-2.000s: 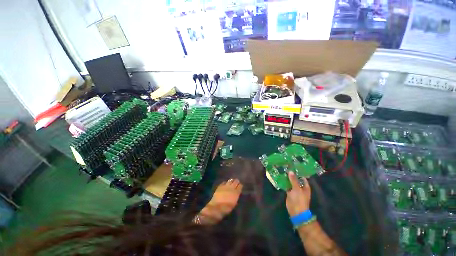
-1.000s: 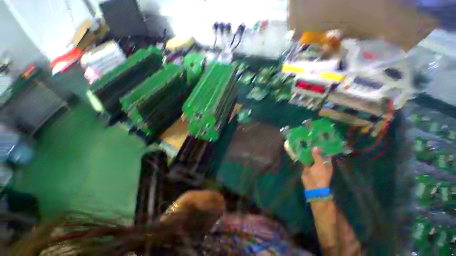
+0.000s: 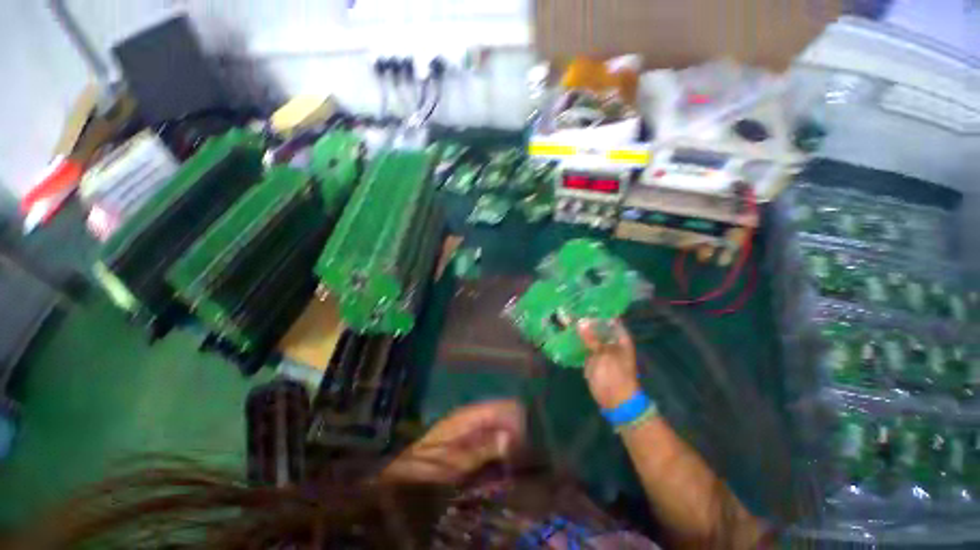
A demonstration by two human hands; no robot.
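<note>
A green PCB panel [image 3: 575, 298] with several joined boards is held above the dark green mat. My right hand [image 3: 608, 360] grips its near edge, with the thumb on top and a blue band at the wrist. My left hand [image 3: 478, 435] is apart from the panel, at the lower middle. It is blurred, and strands of hair cross the forearm. I cannot tell whether its fingers hold anything.
PCB racks [image 3: 371, 247] with green panels stand at left. Loose boards [image 3: 496, 177] lie at the back. A DC power supply [image 3: 590, 185] and a cream test meter [image 3: 704, 172] with red leads [image 3: 731, 290] stand behind. A blister tray [image 3: 881, 355] lies at right. A brown mat [image 3: 489, 322] lies left of the panel.
The camera view has swung and shifted. The panel, still in my right hand, is turned to a different angle. My left hand went low near my body and is now further forward.
</note>
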